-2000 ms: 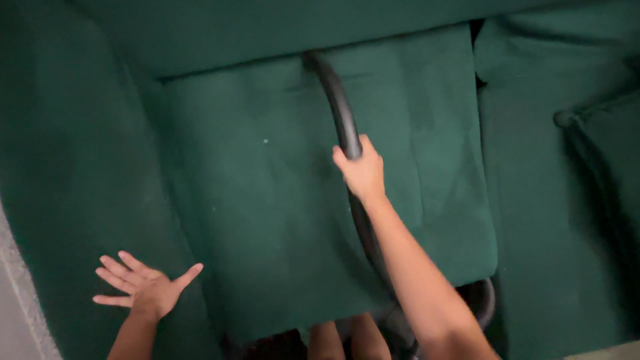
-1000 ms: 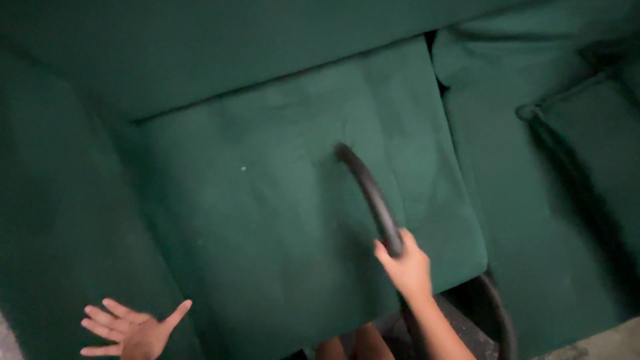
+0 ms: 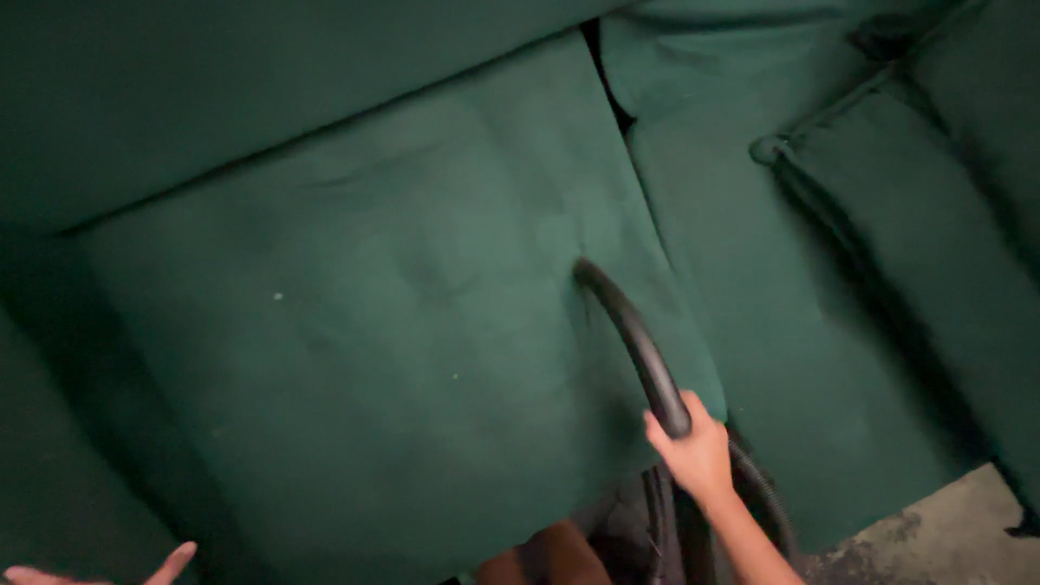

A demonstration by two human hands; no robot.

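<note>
My right hand [image 3: 695, 451] grips a curved black vacuum cleaner wand [image 3: 634, 337], its tip resting on the green fabric seat cushion [image 3: 390, 325] right of its middle. Below that hand, part of a ribbed black hose [image 3: 764, 487] curves down beside the sofa front. At the lower left edge, my left hand [image 3: 106, 569] is largely cut off by the frame; a thumb and part of the other fingers show, spread apart with nothing between them. Small white specks lie on the cushion.
The sofa backrest [image 3: 244, 89] runs along the top, with an armrest [image 3: 49, 439] at the left. A second seat section [image 3: 780, 349] and a green cushion with piped edges [image 3: 918, 187] are at the right. My legs [image 3: 548, 556] show at the bottom, and grey floor [image 3: 934, 520] at the lower right.
The wand tip has moved from near the backrest toward the cushion's front right, with my right hand still around the wand. The view has shifted, leaving my left hand mostly out of frame.
</note>
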